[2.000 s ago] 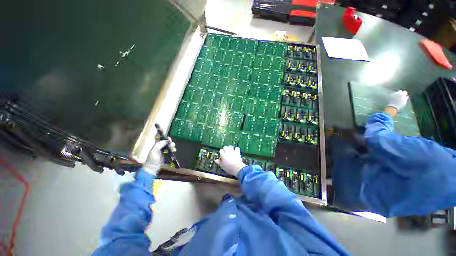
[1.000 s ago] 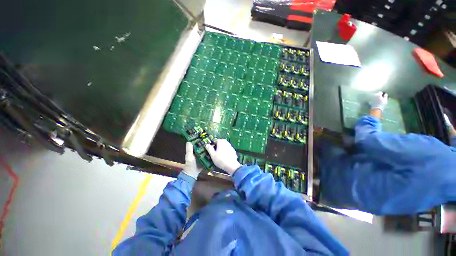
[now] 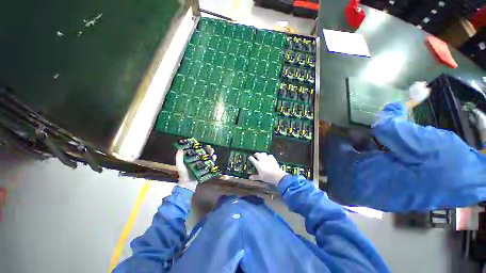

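My gloved left hand [image 3: 186,169] holds a PCB panel [image 3: 198,161], its black and yellow parts facing up, tilted over the near left part of the tray. My gloved right hand [image 3: 265,167] is at another component-side-up board [image 3: 238,161] in the near row of the tray; its fingertips touch or grip that board's right side, and I cannot tell which. The full panel tray [image 3: 318,106] has a light edge. Plain green panels [image 3: 218,80] fill most of it, with a column of component-side-up boards [image 3: 294,92] along the right.
A coworker in a blue smock [image 3: 426,160] works at the right bench, beside a flat translucent green plate [image 3: 367,98]. A black bin [image 3: 453,106] stands at the far right. A white paper [image 3: 346,42], a red item [image 3: 355,14] and a red sheet [image 3: 441,51] lie on that bench.
My left hand has let go of the dark pen-like tool and now holds a board panel. My right hand has left that panel and moved right to the near row. The view has shifted.
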